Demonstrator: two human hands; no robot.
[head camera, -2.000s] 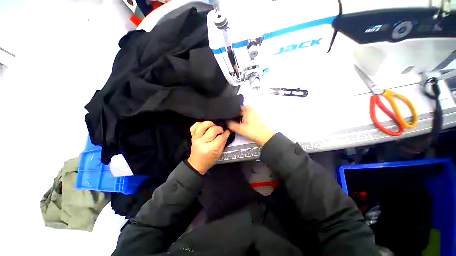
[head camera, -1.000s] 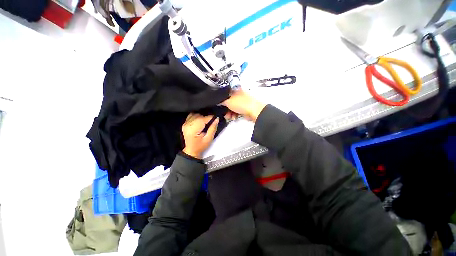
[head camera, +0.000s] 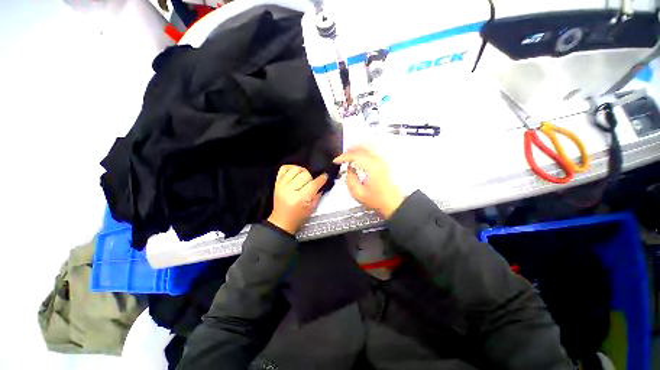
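The black garment (head camera: 217, 123) lies heaped on the machine bed left of the needle, with folds near the front edge. My left hand (head camera: 295, 196) pinches the garment's lower right edge. My right hand (head camera: 370, 179) is just right of that edge, with thumb and fingertips curled together close to it; whether it grips cloth or a small thing is too small to tell. The presser foot and needle (head camera: 350, 108) are above my hands, beside the cloth. Black thread snips (head camera: 414, 130) lie flat on the bed to the right.
Scissors with red and orange-yellow handles (head camera: 553, 150) lie at the right, beside a black strap (head camera: 615, 144). A ruler strip (head camera: 340, 224) runs along the front edge. Blue crates (head camera: 116, 261) sit below on both sides. Olive cloth (head camera: 83, 307) is at lower left.
The view has shifted. My right hand has come away from beside the presser foot, lower and right, with fingers more curled. The garment edge has moved away from the foot toward the front.
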